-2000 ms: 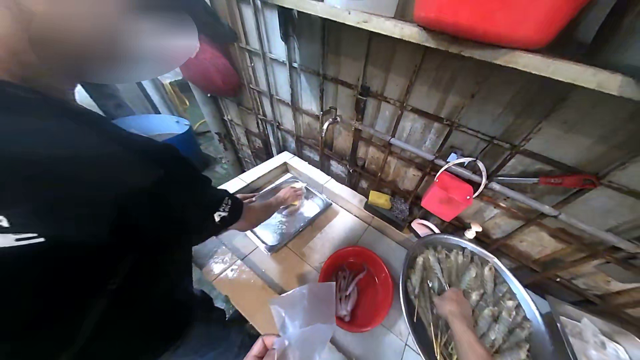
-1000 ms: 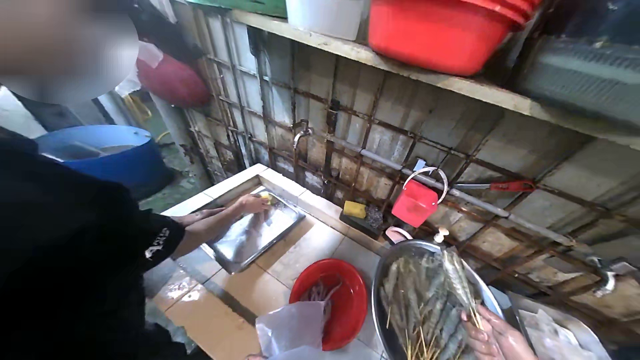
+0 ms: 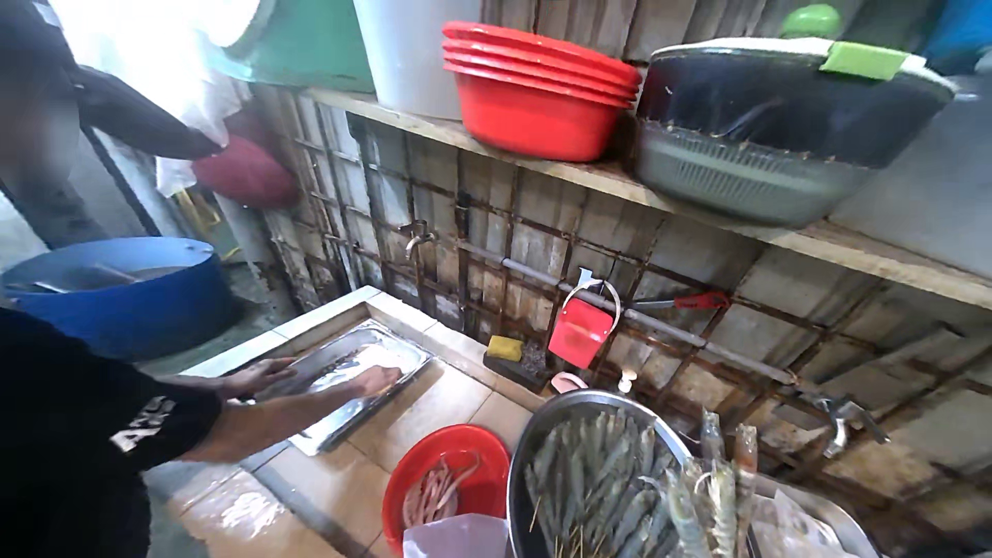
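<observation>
Neither of my hands shows in the head view. A few skewered raw shrimp (image 3: 721, 496) stand raised at the lower right, their lower ends cut off by the frame's edge; whatever holds them is hidden. Beside them, a large round metal basin (image 3: 518, 465) holds many skewered shrimp (image 3: 597, 473) with thin wooden sticks. A clear plastic bag (image 3: 457, 536) rises from the bottom edge, over the near rim of a red plastic bowl (image 3: 496, 449). In that bowl lie pale, pinkish strips of raw seafood (image 3: 438, 492).
At left, a co-worker's hands (image 3: 376, 381) are at a shallow metal tray (image 3: 422, 353) on the tiled counter. A metal tray with clear plastic (image 3: 798, 527) is at lower right. Above run a shelf (image 3: 620, 182) with stacked red basins (image 3: 542, 101) and a salad spinner (image 3: 759, 132); taps (image 3: 841, 426) are on the wall.
The view has swung up and right. My right hand, earlier in the shrimp basin and then holding skewered shrimp, is out of view; a few shrimp now stand upright above the basin's right side.
</observation>
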